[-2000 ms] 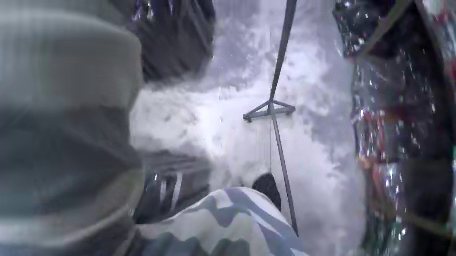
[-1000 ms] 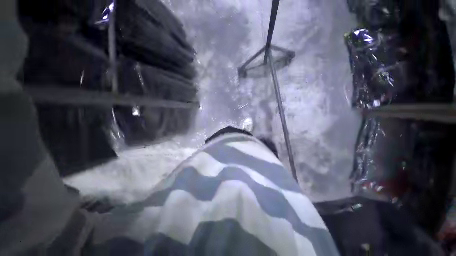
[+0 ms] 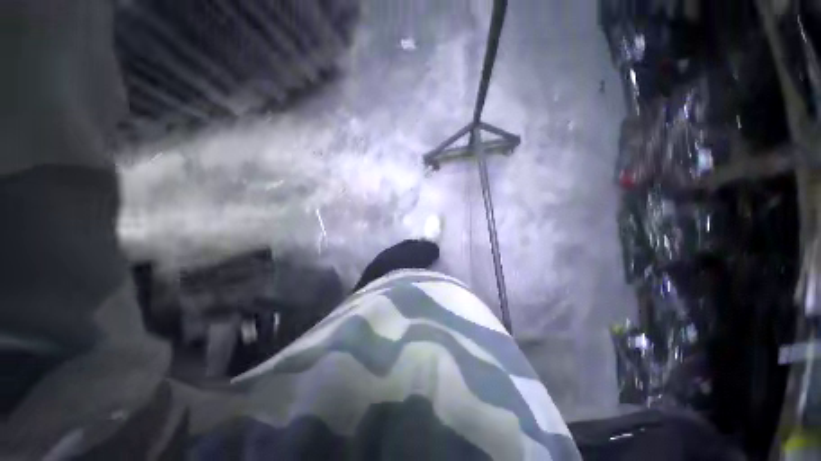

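A long thin grey pole (image 3: 489,76) with a small triangular end stands out over the floor in front of me. A thinner rod (image 3: 493,243) runs from the triangle back towards me. Neither of my hands is in the picture, so I cannot see what they hold. My striped clothing (image 3: 432,351) fills the lower middle, and a dark shoe (image 3: 396,259) shows beyond it. A large blurred grey-green shape, unclear, covers the left edge.
Dark bagged garments (image 3: 671,216) in shiny film line the right side. Dark hanging pieces (image 3: 225,54) are at the upper left, and more dark items (image 3: 234,306) at the lower left. A smooth grey floor (image 3: 558,180) runs between them.
The stock on both sides has shifted past as I move along the aisle. The pole stays in front of me, its triangle slightly lower in view than a second ago. The dark shoe shows more.
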